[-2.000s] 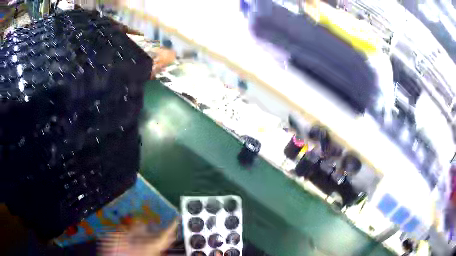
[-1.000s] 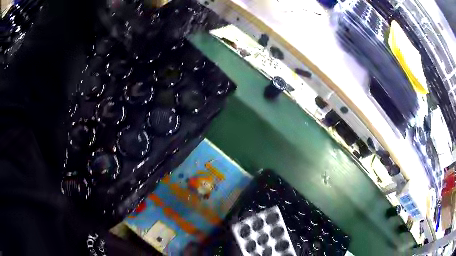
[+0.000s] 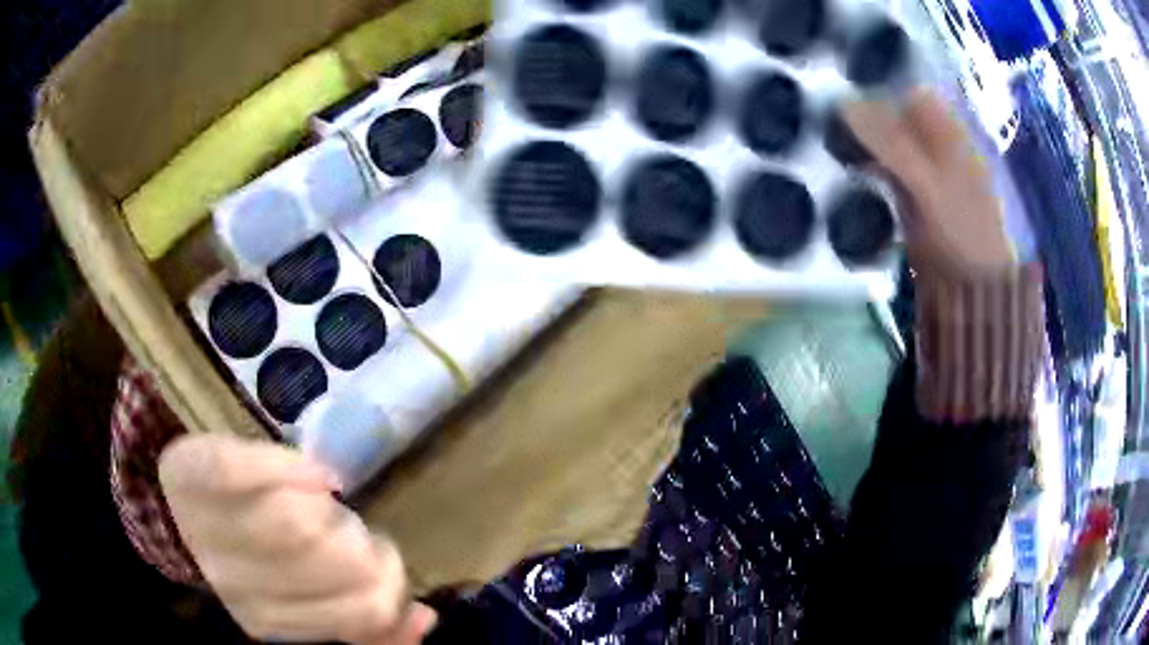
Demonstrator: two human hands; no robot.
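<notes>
My right hand [image 3: 926, 164], blurred, holds a white label sheet [image 3: 605, 151] by its right edge, raised above the open carton. Rows of black round labels show on the sheet. My left hand [image 3: 284, 536] is at the near left wall of the cardboard carton [image 3: 88, 239], fingers curled; whether it grips the rim is unclear. Inside the carton lie spare label sheets [image 3: 473, 284] with black discs and some pale empty circles. A thin yellowish rubber band [image 3: 435, 353] runs across them.
A black blister tray [image 3: 743, 491] with round pockets lies below and right of the carton. The green conveyor [image 3: 819, 372] shows between the carton and my right sleeve. A yellow strip [image 3: 240, 151] lines the carton's inside. Blurred line equipment stands at far right.
The view has swung from the tray stack and conveyor to the open carton. Both hands are now in view, with a label sheet raised in my right hand.
</notes>
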